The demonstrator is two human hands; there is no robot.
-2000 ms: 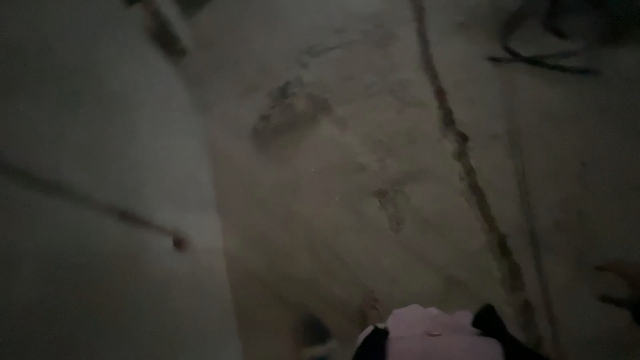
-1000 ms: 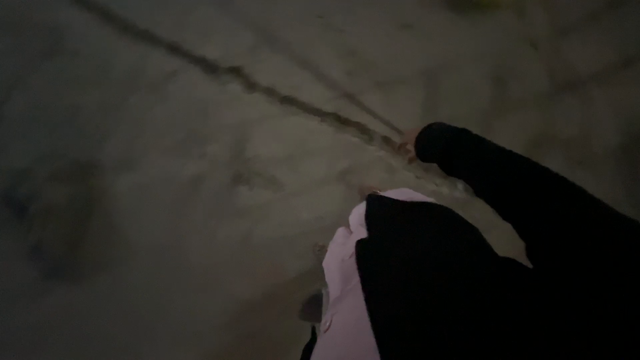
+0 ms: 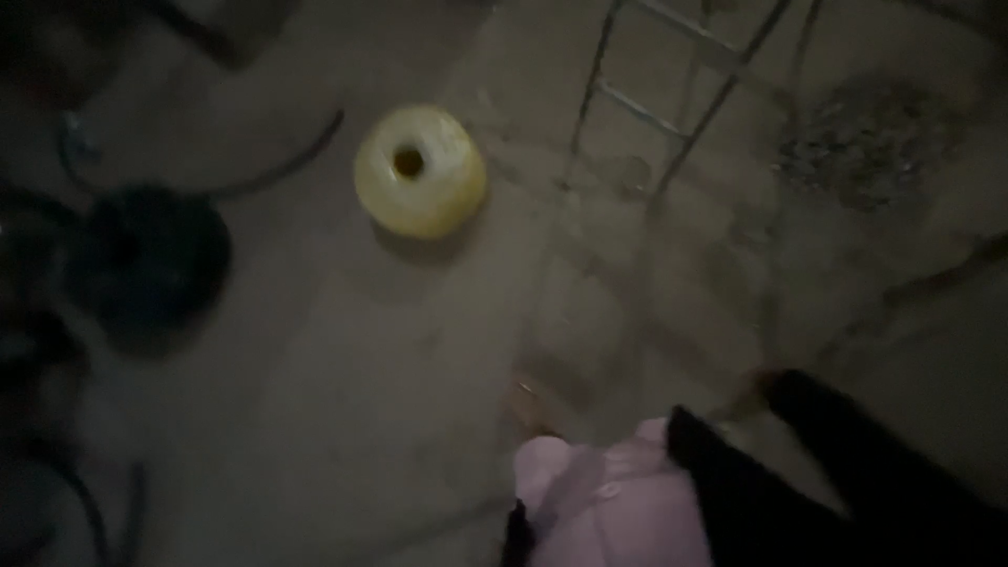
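In the head view, my right hand is a small blurred patch at the end of a black sleeve, at the lower right over the floor. Too dark to tell are its fingers and anything it may hold. My left hand is not visible; only a bit of dark sleeve shows beside my pink garment at the bottom. What looks like a foot shows just beyond the garment. A yellow rounded vessel with a dark round opening rests on the floor, well ahead of me and apart from my right hand.
A dark round object lies at the left, a curved hose-like piece beside it. Thin metal bars with crosspieces stand at the upper right, near a heap of small rubble. Dim clutter lines the left edge.
The view has swung widely from a grooved stretch of floor to one with the yellow vessel and metal bars. My right arm remains extended at the right.
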